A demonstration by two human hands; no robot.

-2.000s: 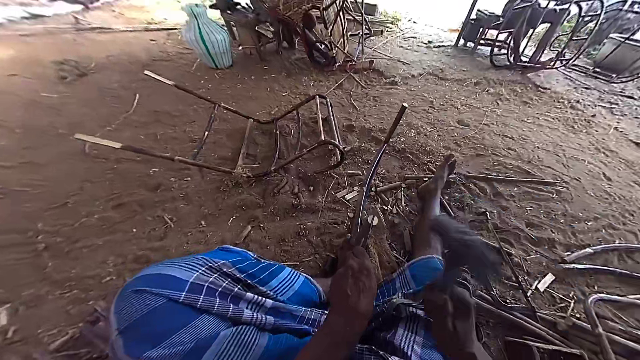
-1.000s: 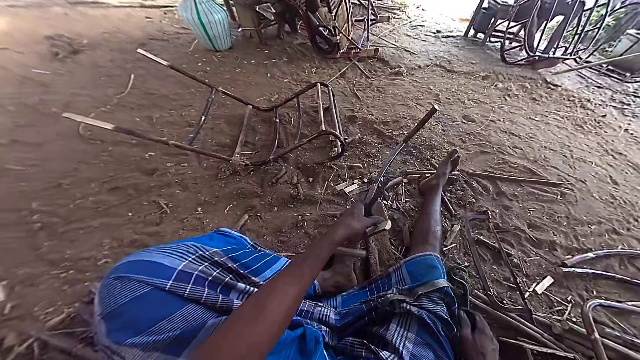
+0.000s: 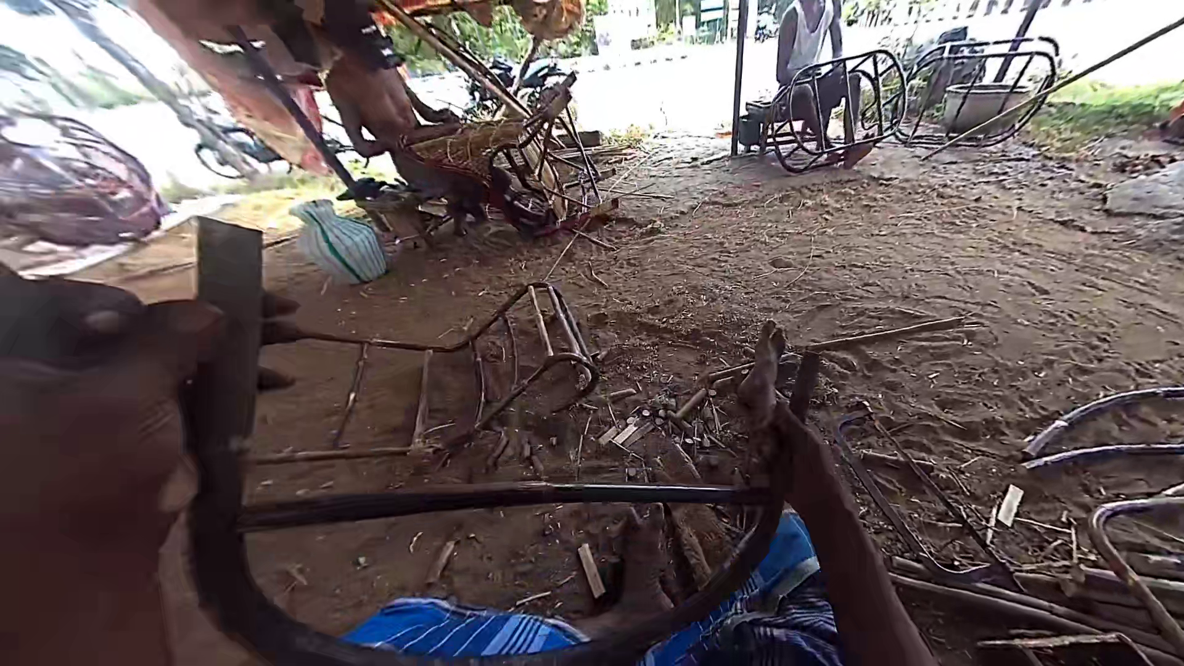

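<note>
My left hand (image 3: 111, 388), large and blurred at the left edge, grips one flat-ended arm of a dark bent U-shaped frame (image 3: 388, 504) with a crossbar. The frame's curve lies over my lap, close to the camera. At its other arm, right of centre, is my right hand (image 3: 786, 449), its fingers closed around that arm; they are partly unclear against my foot behind. Beyond the crossbar, a bent cane frame with rungs (image 3: 541, 356) lies on the dirt. Short cut pieces (image 3: 634, 430) are scattered near my feet.
Thin-framed saw-like tool (image 3: 902, 509) and long poles (image 3: 1027, 601) lie at right, beside curved rods (image 3: 1101, 416). A striped sack (image 3: 342, 242) stands back left near a bundle of sticks and a person. Another person (image 3: 812, 55) sits behind round frames (image 3: 837, 111).
The dark bent frame is now raised across the near view, with a hand at each arm. Earlier, a curved piece was held low between my legs. The view has tilted up.
</note>
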